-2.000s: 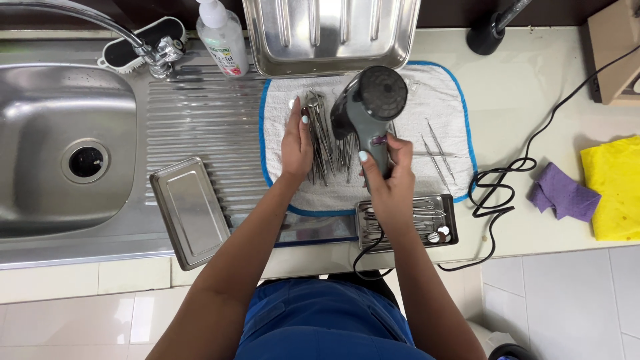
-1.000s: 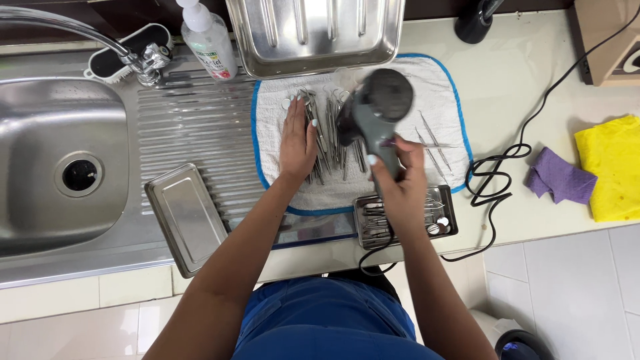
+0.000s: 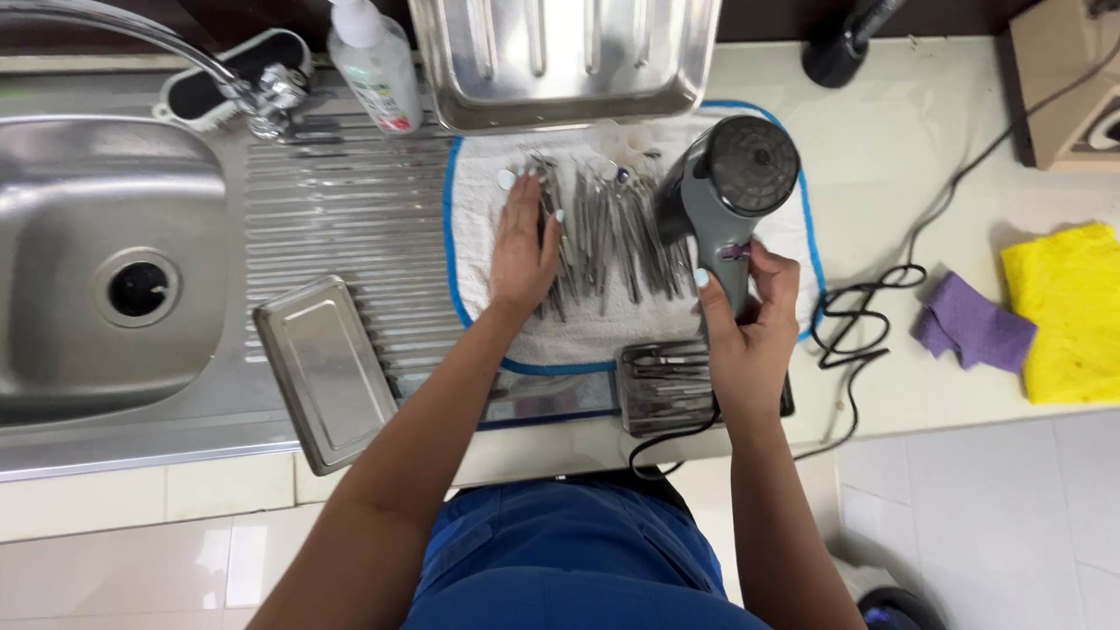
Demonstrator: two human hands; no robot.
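My right hand (image 3: 754,328) grips the handle of a grey and black hair dryer (image 3: 722,188), its nozzle toward the right side of a spread of metal dental instruments (image 3: 617,232). They lie on a white towel with blue edging (image 3: 577,337). My left hand (image 3: 525,241) rests flat, fingers apart, on the instruments at the left end of the spread, near a small round mouth mirror (image 3: 506,179). Below the towel, partly hidden by my right wrist, stands a small metal tray of further instruments (image 3: 665,385).
A large steel tray (image 3: 569,109) is behind the towel. Leftward are a tray lid (image 3: 328,376), pump bottle (image 3: 376,74), brush (image 3: 232,79), faucet (image 3: 271,96) and sink (image 3: 52,280). The dryer's black cord (image 3: 853,350) coils on the right, beside purple (image 3: 976,324) and yellow cloths (image 3: 1063,315).
The hair dryer in my right hand has moved right, off the middle of the instruments, where more of them now show. My left hand stays at the left end of the spread.
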